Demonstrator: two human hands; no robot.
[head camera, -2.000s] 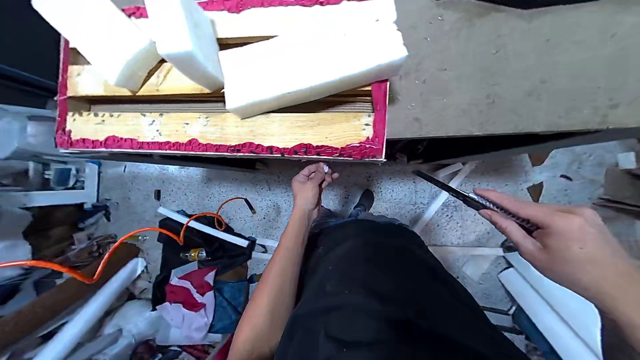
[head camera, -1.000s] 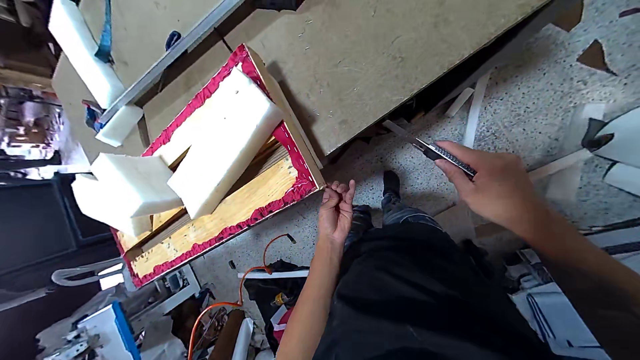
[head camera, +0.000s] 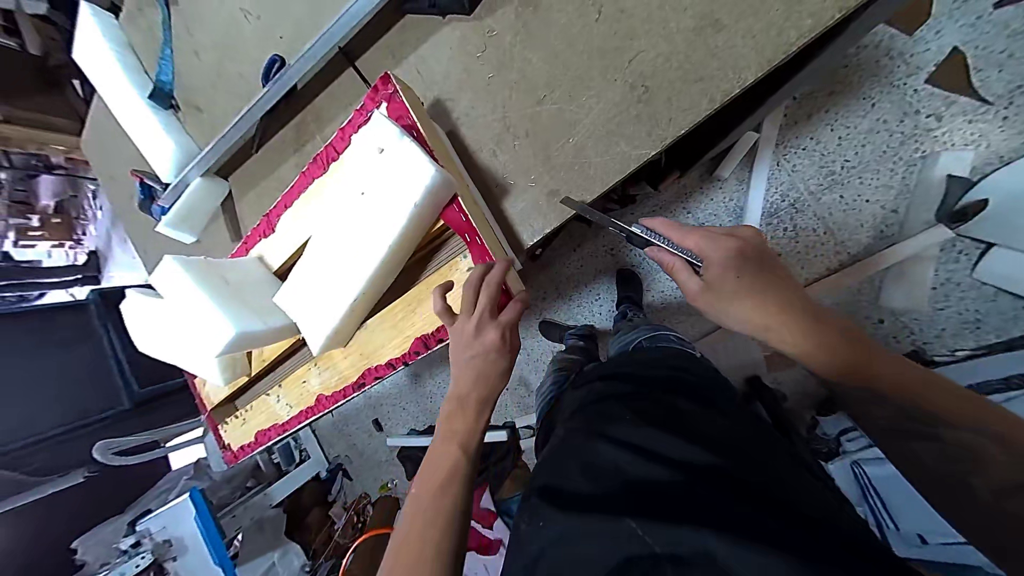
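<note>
A snap-off utility knife (head camera: 632, 232) with its long blade out is in my right hand (head camera: 732, 276), just past the worktable's edge. My left hand (head camera: 486, 332) is at the near corner of a wooden frame (head camera: 376, 336) edged with stapled red fabric; its fingers are spread and nothing shows in them. Whether the fingertips touch the frame I cannot tell. Several white foam blocks (head camera: 364, 228) lie across the frame, one long one nearest my left hand and others (head camera: 224, 300) at its far left part.
The frame rests on a brown worktable (head camera: 592, 88). A metal bar (head camera: 280, 96) and a long foam strip (head camera: 132, 92) lie at the back left. White strips (head camera: 764, 164) and brown scraps (head camera: 956, 76) are on the speckled floor. An orange hose (head camera: 360, 548) shows below.
The view has turned a lot. My left hand has moved up to the frame's corner, and its fingers have spread from a closed, bunched pose. The knife has stayed in my right hand.
</note>
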